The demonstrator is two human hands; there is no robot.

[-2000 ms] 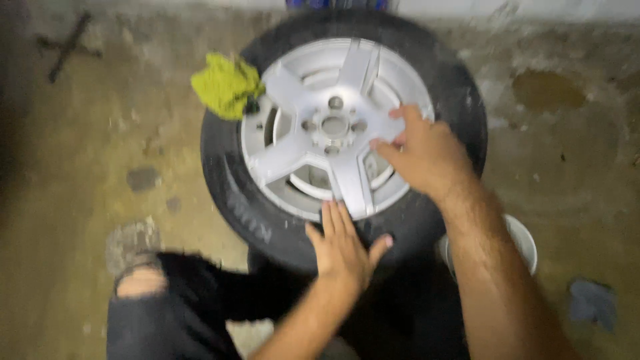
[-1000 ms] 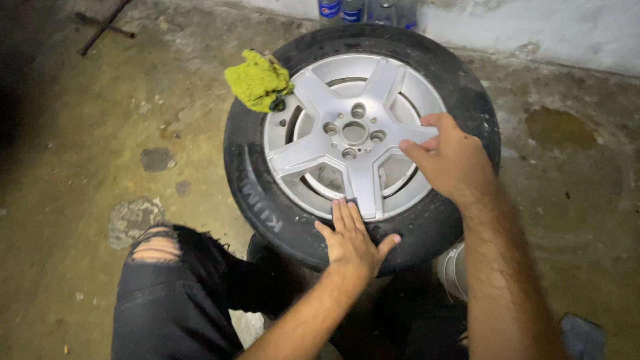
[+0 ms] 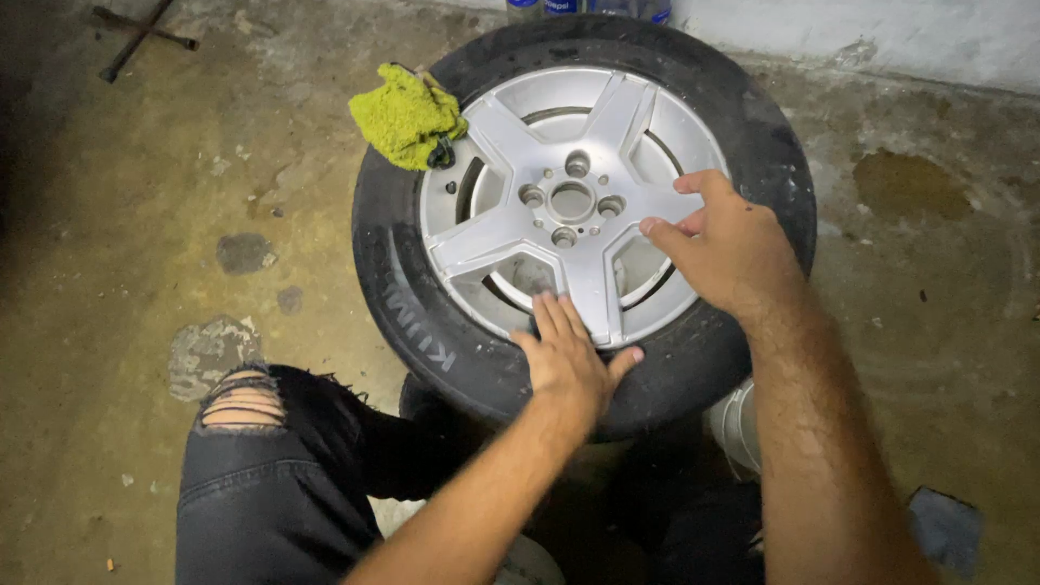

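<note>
A silver alloy wheel (image 3: 569, 276) with a black rubber tire (image 3: 398, 325) lies face up before me. My left hand (image 3: 569, 349) rests on the lower rim edge and tire sidewall, fingers apart, holding nothing. Over the right spoke is my right hand (image 3: 723, 244), thumb and index finger apart; its other fingers are partly hidden, and nothing shows in it. A yellow-green microfiber cloth (image 3: 402, 118) lies on the tire and rim at the upper left, with a small black item (image 3: 441, 154) at its lower edge. What supports the wheel from below is hidden.
A cross-shaped lug wrench (image 3: 146, 36) lies on the concrete floor at the upper left. Plastic bottles (image 3: 561, 6) stand by the white wall (image 3: 886, 41) behind the tire. A white bucket (image 3: 735, 426) is partly under the tire, right. A grey-blue cloth (image 3: 945, 528) lies lower right.
</note>
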